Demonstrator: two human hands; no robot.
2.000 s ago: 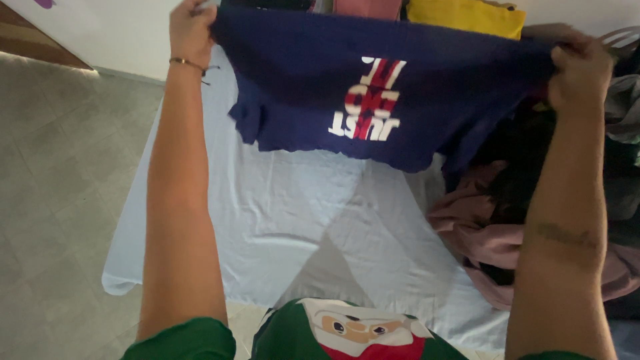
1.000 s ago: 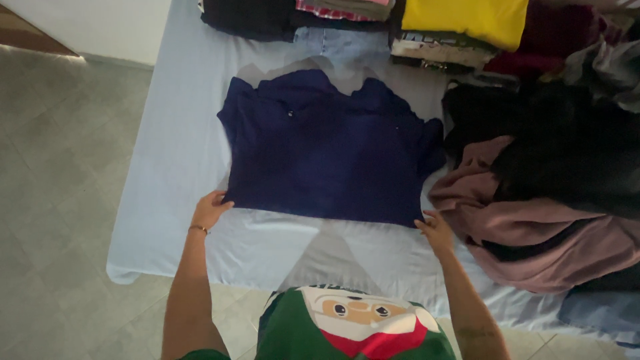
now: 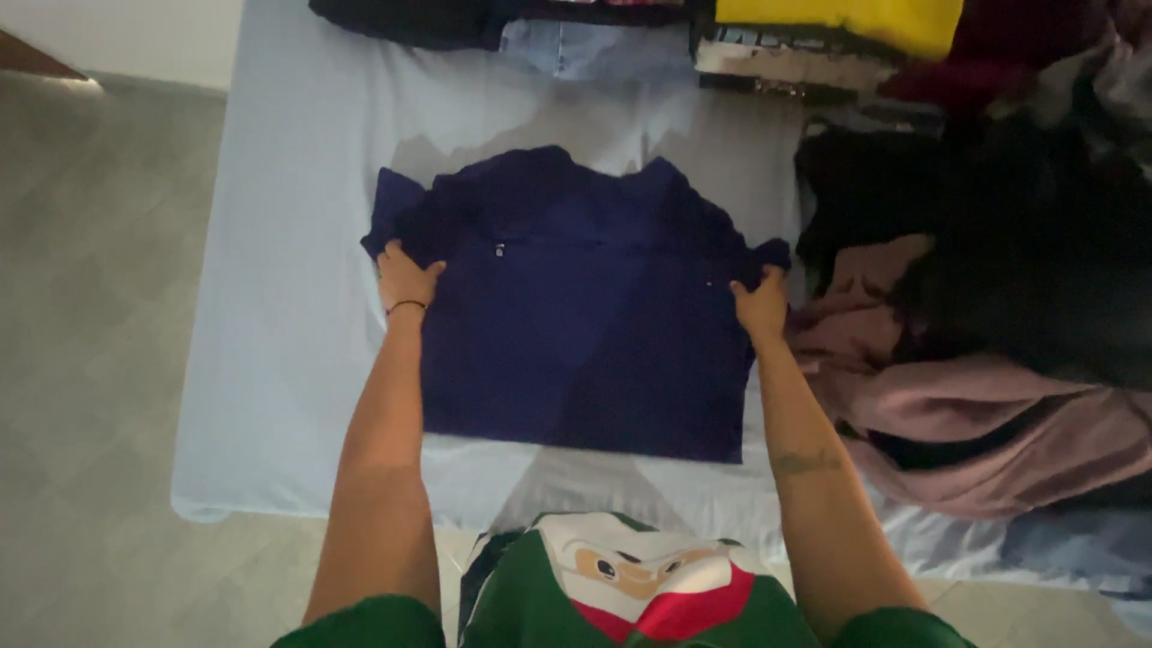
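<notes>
A navy blue T-shirt (image 3: 576, 342) lies face down on a bed with a light blue sheet, its hem toward me and its neck and sleeves away from me. My left hand (image 3: 407, 277) rests on the shirt's left edge just below the sleeve, thumb apart from the fingers. At the right edge, close to the other sleeve, my right hand (image 3: 763, 301) touches the cloth with thumb and fingertips. Whether either hand pinches the fabric is not clear.
Folded clothes, with a yellow garment (image 3: 846, 22) on top, stand along the far side. A loose heap of black clothes (image 3: 1017, 261) and a dusty pink garment (image 3: 972, 432) lies at the right. The light blue sheet (image 3: 279, 360) shows at the left.
The shirt was held up with its printed front showing, then laid down on the bed. My hands have let go of the hem corners and moved up the sides to near the sleeves.
</notes>
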